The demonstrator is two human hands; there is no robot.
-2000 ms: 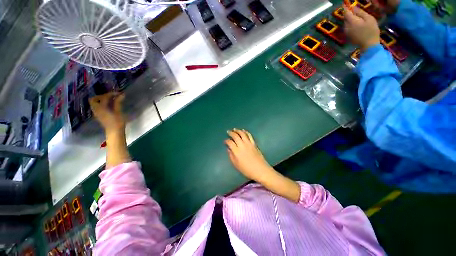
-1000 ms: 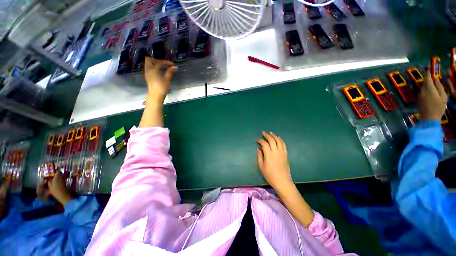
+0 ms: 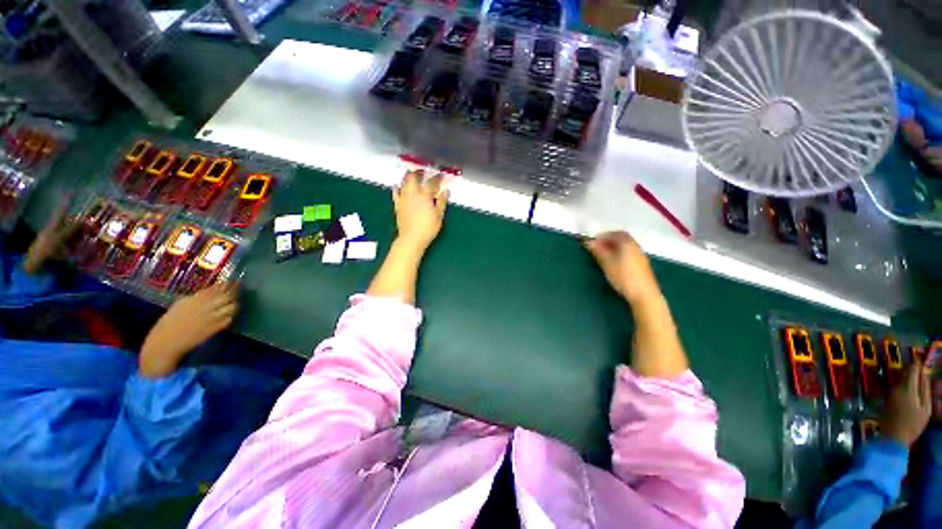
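My left hand is at the near edge of the white strip, fingers slightly apart, fingertips just below a thin red stick. I cannot tell if they touch it. My right hand is over the green bench, fingers curled and blurred; no object shows in it. Beyond the left hand, a clear tray stack holds dark phones or housings in two rows. A thin dark stick lies between the hands, on the strip's near edge.
White squares, a green piece and a dark block lie left. Phone trays flank me, with blue-sleeved workers' hands. A fan and another red stick are right.
The view has turned left. My left hand has drawn back from the dark tray stack to the near red stick. My right hand has moved forward towards the white strip, its fingers now curled.
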